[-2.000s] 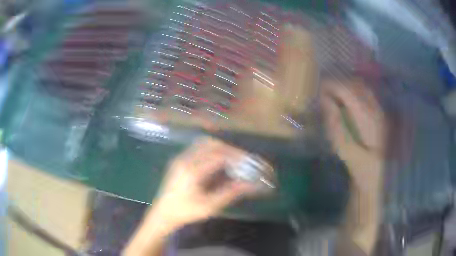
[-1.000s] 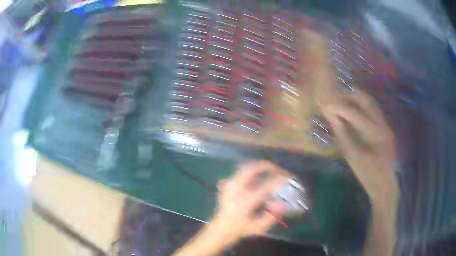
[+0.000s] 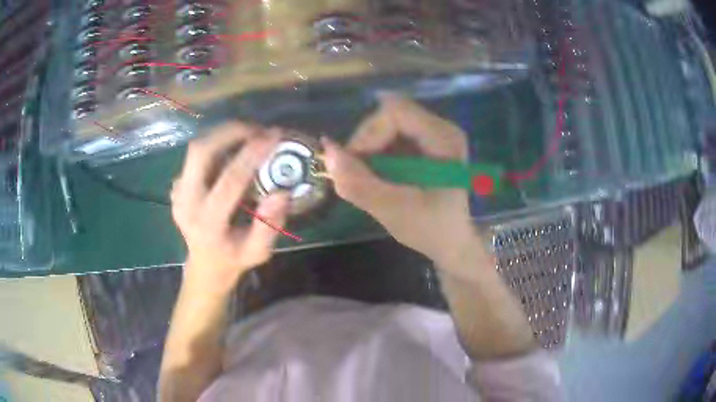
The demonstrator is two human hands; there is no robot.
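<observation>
A speaker driver (image 3: pixel 287 169), a small round disc with white, silver and dark rings, is held in the fingertips of my left hand (image 3: pixel 224 200) over the green bench, face up. A thin red lead wire (image 3: pixel 271 223) hangs from it below my thumb. My right hand (image 3: pixel 412 177) grips a green test probe (image 3: pixel 424 171) with a red end; its tip is near the disc's right edge, and contact cannot be told. The red probe cable (image 3: pixel 559 129) curves up to the right. Something brass-coloured shows partly beneath the disc.
The clear main tray (image 3: pixel 235 98) lies ahead with rows of discs and red wires. Ribbed clear trays (image 3: pixel 659 118) are at the right. Stacked filled trays (image 3: pixel 534 271) sit low at the right beside the bench. A thin black cable (image 3: pixel 129 192) runs left of my left hand.
The view has shifted and tilted down. My right hand has come from the tray to beside my left hand and now visibly holds the green probe. My left hand still holds the disc.
</observation>
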